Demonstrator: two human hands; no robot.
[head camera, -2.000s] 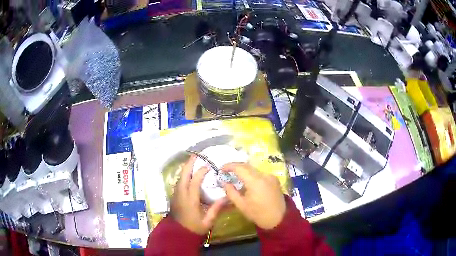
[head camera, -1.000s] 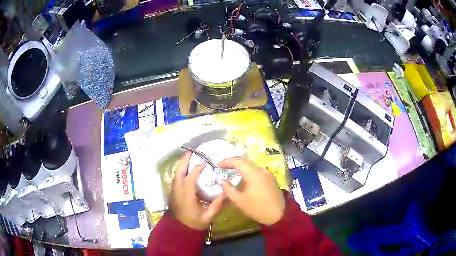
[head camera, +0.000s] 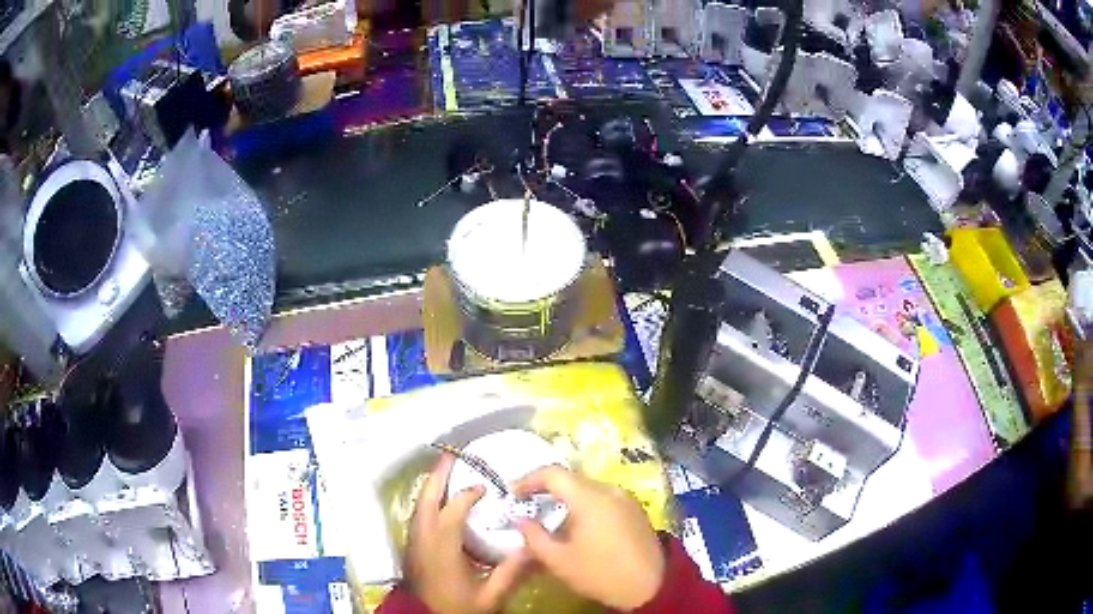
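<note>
A round white part (head camera: 518, 453) lies on the yellow pad (head camera: 587, 402), with thin dark and red wires (head camera: 483, 468) rising from it. My left hand (head camera: 450, 540) is around its left and near side, fingers on its edge. My right hand (head camera: 599, 540) pinches something small and whitish at the centre of the part between thumb and forefinger; it is too small and overexposed to name. The underside of the part is hidden.
A tin can (head camera: 515, 270) with an upright stick stands behind the pad. Grey metal feeders (head camera: 791, 408) and the hanging black screwdriver (head camera: 701, 324) are at right. White units with black domes (head camera: 144, 480) stand at left. A bag of grains (head camera: 234, 264) and black belt (head camera: 348, 204) lie behind.
The view has tilted up, so the bench things appear lower and more of the line behind shows. Both hands stay at the white part with nearly the same hold.
</note>
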